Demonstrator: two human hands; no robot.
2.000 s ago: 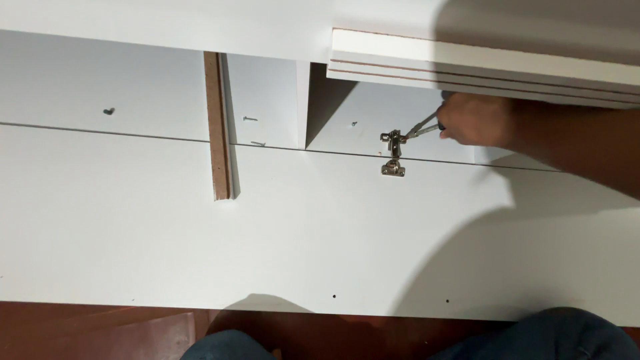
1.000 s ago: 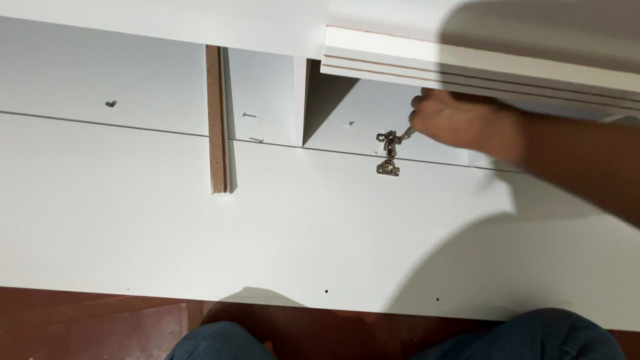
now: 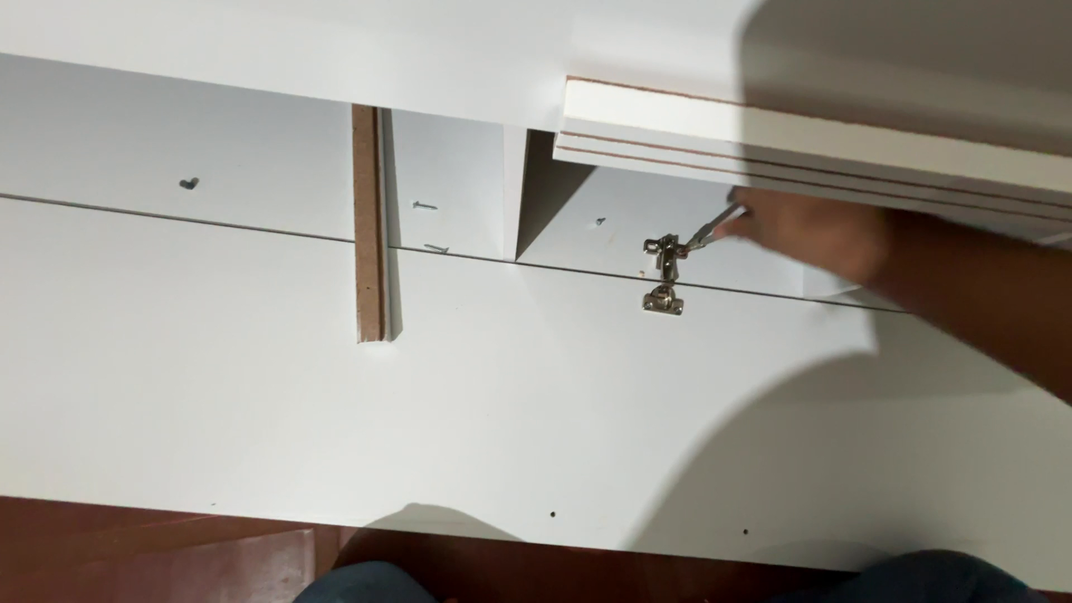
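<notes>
A metal cabinet hinge (image 3: pixel 666 260) lies across the seam between a white door panel (image 3: pixel 502 402) and the cabinet's inner panel. My right hand (image 3: pixel 787 226) reaches in from the right, under the overhanging boards, and grips a slim metal hand tool (image 3: pixel 716 228). The tool's tip meets the right side of the hinge's mounting plate; its exact kind cannot be told. A small screw (image 3: pixel 600 222) lies left of the hinge, inside the cabinet. My left hand is out of view.
A brown-edged strip of board (image 3: pixel 368 226) lies across the seam on the left. Loose screws (image 3: pixel 425 205) and a small dark fitting (image 3: pixel 189 183) lie inside. Stacked white boards (image 3: pixel 653 109) overhang my hand. An upright divider (image 3: pixel 514 193) stands left of the hinge. My knees are at the lower edge.
My right hand stays beside the hinge with the tool, its pose around the handle changed. The hinge, the loose screws and the strip of board have not plainly moved.
</notes>
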